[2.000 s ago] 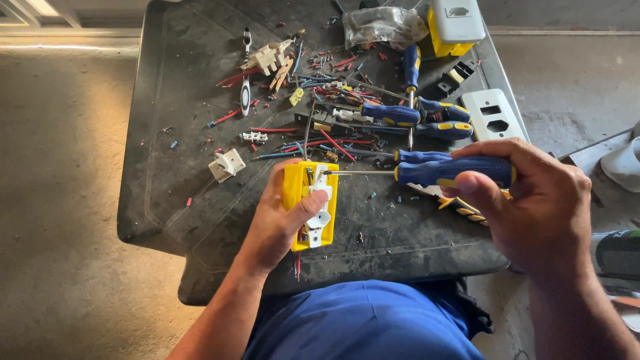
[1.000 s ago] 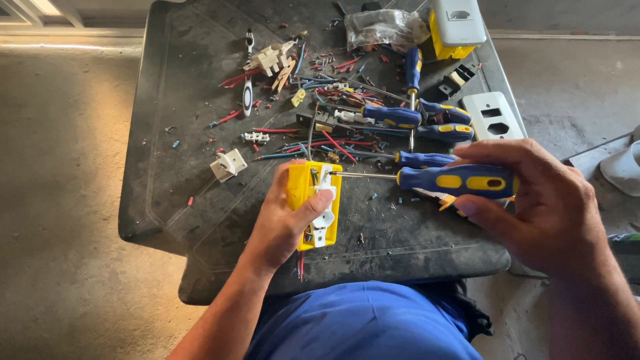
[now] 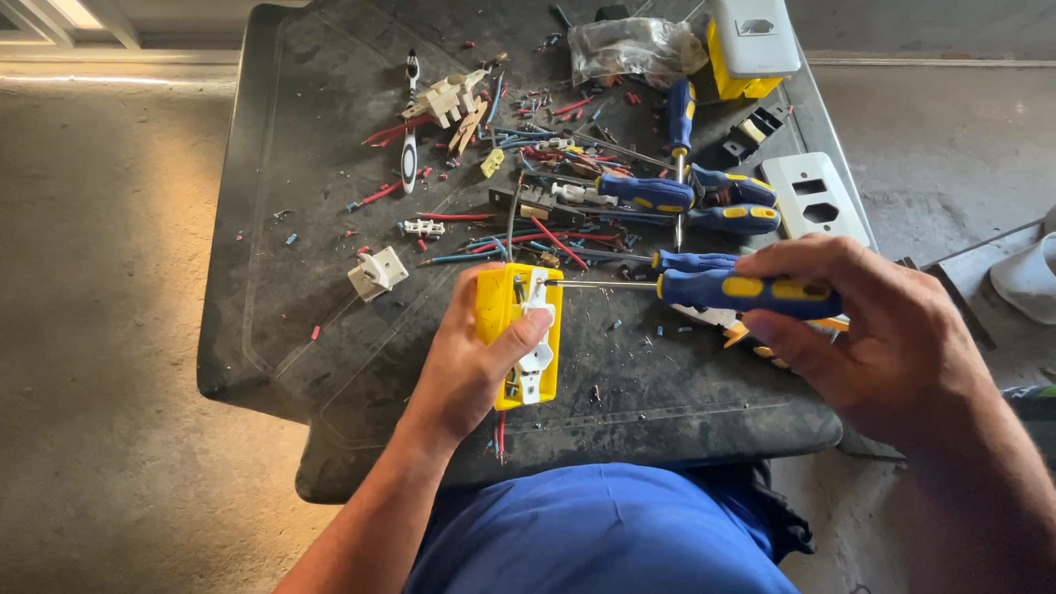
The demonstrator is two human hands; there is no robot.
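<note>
My left hand (image 3: 474,359) grips a yellow plastic electrical box (image 3: 492,304), its thumb pressing on the white socket mounting strap (image 3: 536,356) that lies along the box's opening. Red and blue wire ends (image 3: 501,435) stick out below the box. In my right hand (image 3: 874,330) is a screwdriver with a blue and yellow handle (image 3: 718,292), held level between thumb and fingers. Its shaft points left, and the tip meets the top end of the strap at a screw. A thin grey wire or rod (image 3: 513,219) rises behind the box.
More screwdrivers (image 3: 648,192) and cut wires (image 3: 495,247) lie across the black table (image 3: 280,272). A white faceplate (image 3: 813,198), a boxed socket (image 3: 755,41), a clear plastic bag (image 3: 631,48), a black-and-white toothbrush (image 3: 409,161) and a beige plastic part (image 3: 378,273) lie around them.
The screwdriver's handle has turned, showing its yellow patches differently. Both hands stay in nearly the same place, with the tip still at the top of the strap.
</note>
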